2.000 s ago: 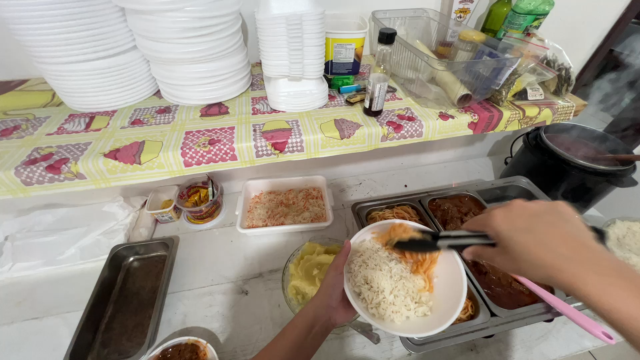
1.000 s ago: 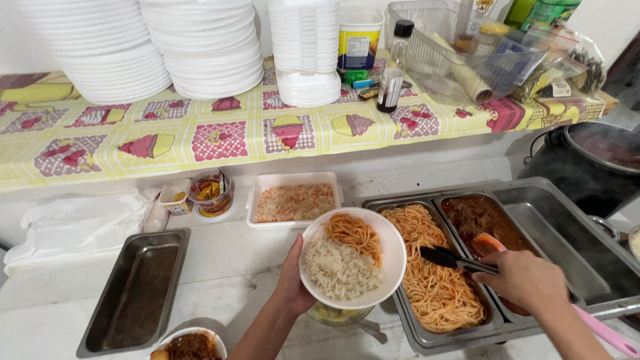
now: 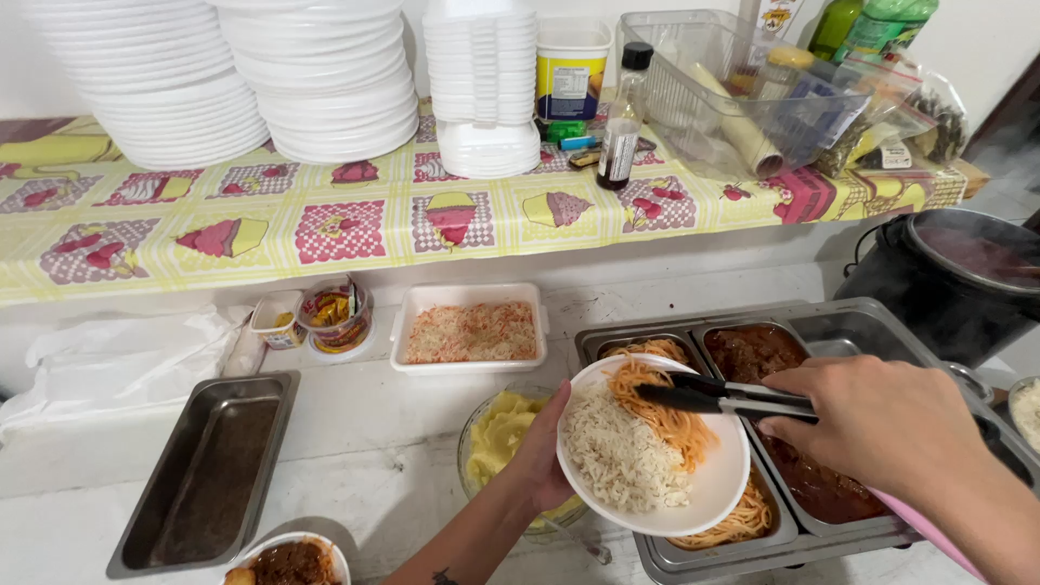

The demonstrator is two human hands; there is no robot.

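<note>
My left hand (image 3: 546, 455) holds a white foam bowl (image 3: 715, 487) by its left rim, tilted a little, above the edge of the steel food pans. White rice (image 3: 617, 455) fills the bowl's left side, and spaghetti in orange sauce (image 3: 670, 426) lies along its upper right. With my right hand (image 3: 861, 422) I grip black-tipped metal tongs (image 3: 731, 394), whose tips touch the spaghetti in the bowl. Beneath the bowl is a steel pan of spaghetti (image 3: 751, 516), partly hidden. Beside it, a pan of meat in red sauce (image 3: 829, 487) sits partly under my right hand; a pink handle shows below my wrist.
A glass bowl of mashed potato (image 3: 496, 435) stands behind my left forearm. Around are a white tub of grated food (image 3: 471, 333), an empty steel pan (image 3: 215, 471), a bowl of stew (image 3: 292, 565) and a steaming black pot (image 3: 918, 268). Stacked foam plates (image 3: 325, 81) stand on the shelf.
One second ago the tongs were in the spaghetti pan; now they are over the bowl, against its spaghetti. The bowl has moved right, over the pan's edge, and uncovers more of the mashed potato.
</note>
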